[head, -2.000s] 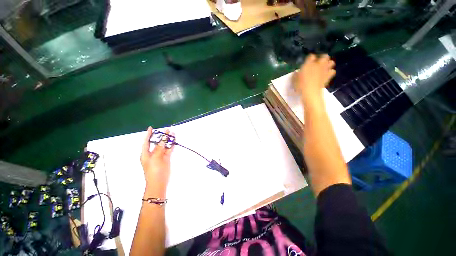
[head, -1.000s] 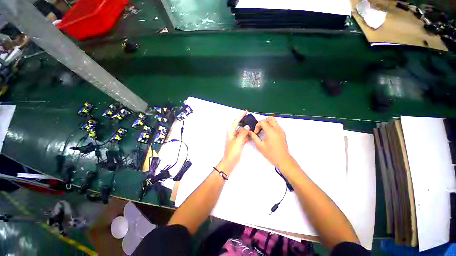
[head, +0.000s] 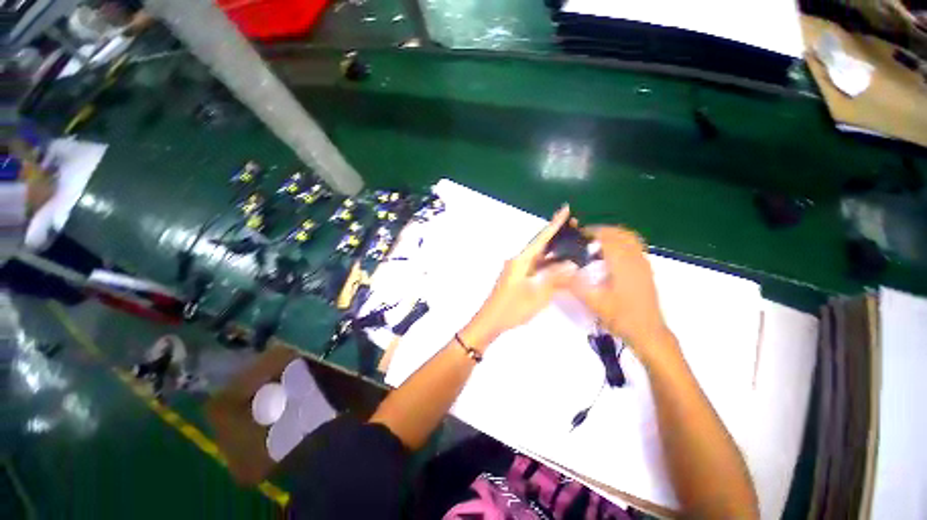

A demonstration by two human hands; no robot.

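Observation:
A black plastic housing (head: 569,247) is held between my two hands above the white work sheet (head: 478,401). My left hand (head: 529,289) holds it from the left. My right hand (head: 622,279) is at its right side, with its fingers on it and blurred. The fingers partly hide the housing, and a light part shows below it. A bundled black cord (head: 610,358) hangs or lies below my right hand, and its plug (head: 578,417) is at the lower end over the sheet. Whether the circuit board is inside the housing cannot be told.
Several yellow-specked boards (head: 349,241) with black cords lie left of the sheet. A grey metal post (head: 269,102) slants above them. Cardboard sheets (head: 846,406) stand at right. A red bin (head: 272,14) and a stack of black trays (head: 681,46) are at the far side. Another person's hand (head: 39,191) shows at far left.
My right hand has come from the tray at right to the housing, which my left hand now holds too. The view has swung left, and the cord and plug hang below my hands.

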